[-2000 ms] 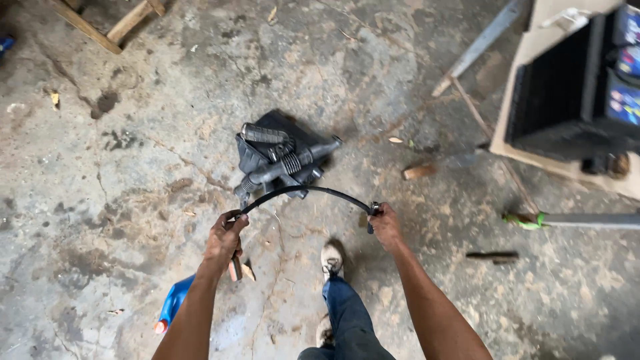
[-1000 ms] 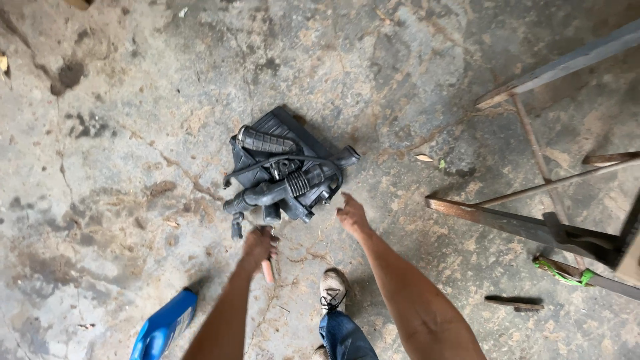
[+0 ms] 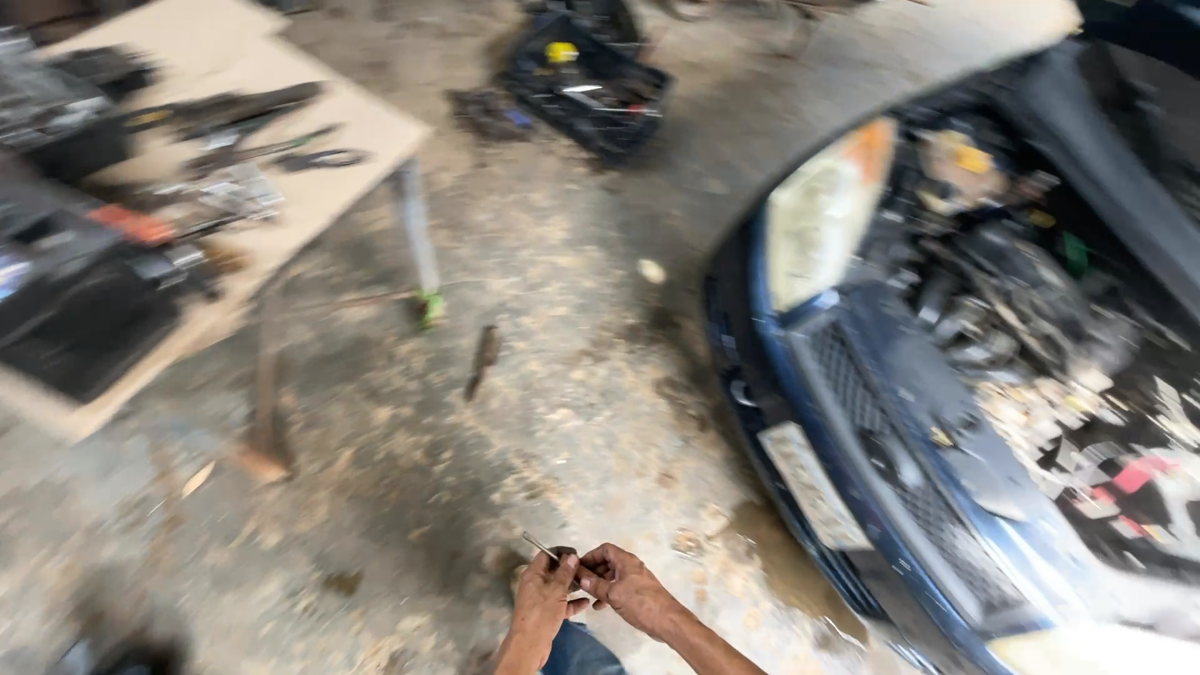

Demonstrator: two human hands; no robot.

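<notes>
At the bottom centre, my left hand (image 3: 544, 597) is closed around a thin metal rod-like tool (image 3: 539, 545), whose pale shaft sticks out up and to the left past the fingers. My right hand (image 3: 623, 586) meets it from the right, fingertips bent close against the left fingers. Whether the right fingers also grip the tool is too blurred to tell. Both hands are held above the concrete floor, over one jeans-clad leg (image 3: 579, 652).
A blue car's front bumper (image 3: 750, 412) and open engine bay (image 3: 994, 253) fill the right. A wooden table (image 3: 375, 141) with tools stands upper left. A black tray (image 3: 600, 112) holding items lies on the floor beyond; a dark strip (image 3: 483, 361) lies nearer.
The view has swung far to the right. The black hose, held in both hands at first, was let go onto the black parts on the floor. Now my hands are together at a thin tool.
</notes>
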